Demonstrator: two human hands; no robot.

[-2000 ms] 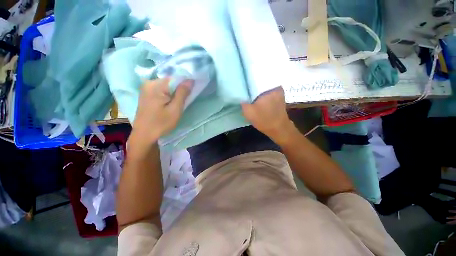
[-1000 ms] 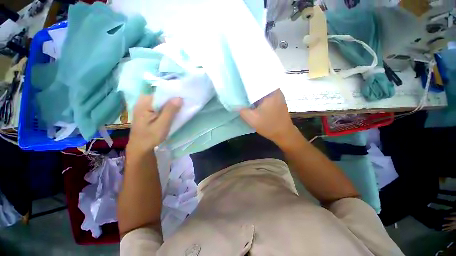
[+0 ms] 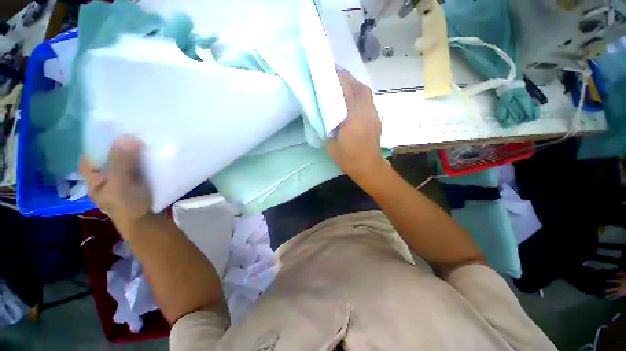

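Note:
My left hand (image 3: 118, 179), slightly blurred, grips the lower left corner of a wide white sheet (image 3: 182, 113), spread over the left of the table and over part of the blue basket. My right hand (image 3: 355, 127) holds the near edge of green fabric panels with white sheets (image 3: 328, 89) at the table's front edge. A flat stack of green cut panels (image 3: 268, 184) lies under the white sheet and hangs over the front edge between my hands.
The blue basket (image 3: 26, 161) stands left. Below are a dark red crate (image 3: 103, 295) and a white bin (image 3: 199, 212) with white pieces. A yellow-tan strip (image 3: 435, 58), a tied green bundle (image 3: 516, 104) and sewing machine parts are right; a small red basket (image 3: 480, 156) hangs under the table.
My left hand has moved left and slightly down, drawing the white sheet out flat where crumpled green and white pieces showed. My right hand has shifted slightly left and keeps its hold.

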